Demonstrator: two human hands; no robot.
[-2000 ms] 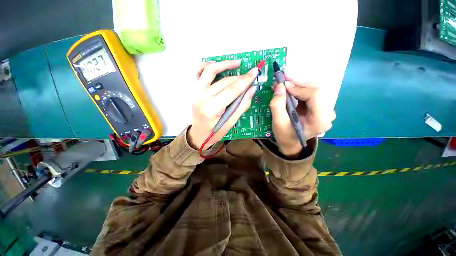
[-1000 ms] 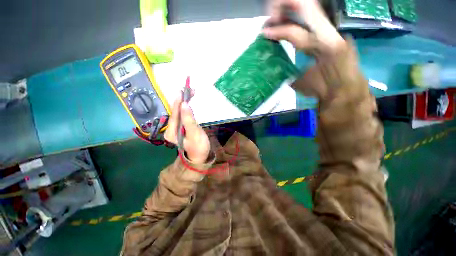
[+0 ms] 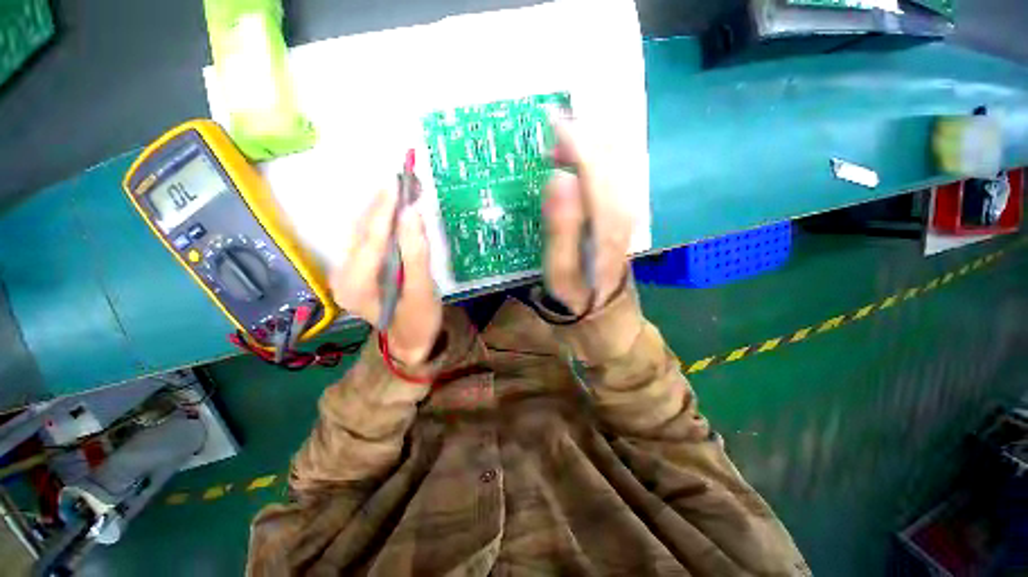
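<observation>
A green printed circuit board [image 3: 487, 192] lies on the white sheet [image 3: 361, 85]. My left hand [image 3: 395, 271] holds the red test probe [image 3: 395, 254], its red tip up, just left of the board. My right hand [image 3: 586, 220] is blurred at the board's right edge and holds the black test probe [image 3: 587, 254]; its tip cannot be made out. The digital multimeter [image 3: 231, 242] lies left of the sheet, its display reading "OL", with the test leads [image 3: 295, 352] at its lower end.
A bright green-yellow bundle [image 3: 257, 79] lies beyond the meter. A dark board stand [image 3: 840, 20] is at the upper right. A small white piece [image 3: 854, 172] and a yellowish object [image 3: 966, 144] lie on the teal edge strip [image 3: 744, 147]. A blue bin [image 3: 727, 256] and a red bin [image 3: 978, 206] sit below.
Since one second ago, my right hand has come down and back from the upper area, and the board now lies squarer on the sheet. Earlier, both probe tips were over a board and the meter showed digits.
</observation>
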